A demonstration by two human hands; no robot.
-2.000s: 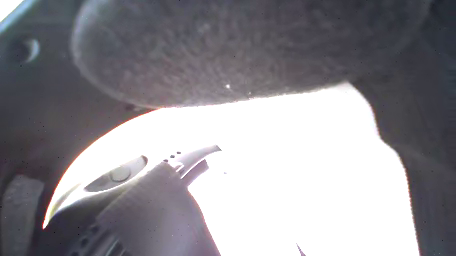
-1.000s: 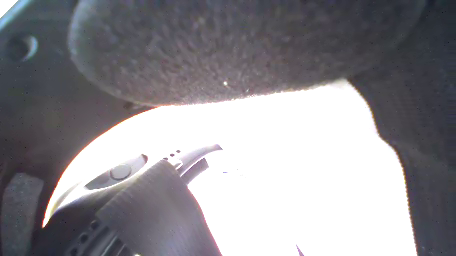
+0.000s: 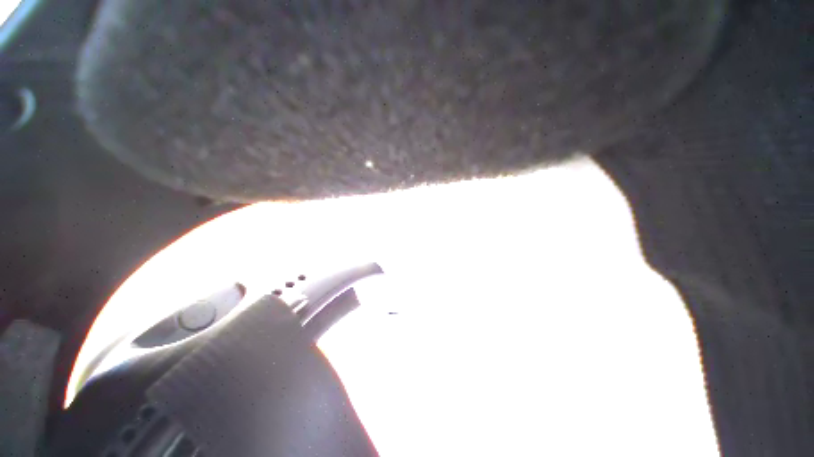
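Note:
A dark grey fuzzy foam pad (image 3: 393, 98) fills the top of the view. Below it, a wide ribbed dark band (image 3: 259, 379) rises from the lower left. A narrow curved strip (image 3: 339, 286) with small holes sticks out past its upper end. A round button (image 3: 197, 314) sits in an oval recess left of the band. The dark harness shell (image 3: 750, 223) encloses the view on the right and left. Neither of my hands is in view.
A glaring white area (image 3: 518, 312) shows through the harness opening; what it is cannot be told. A paler grey patch (image 3: 27, 384) is at the lower left edge. A sliver of brightness shows at the top left corner.
The pad, band and strip have shifted slightly left in the picture, and the pad's lower edge sits a little lower. A small dark mark at the bottom of the bright area is gone.

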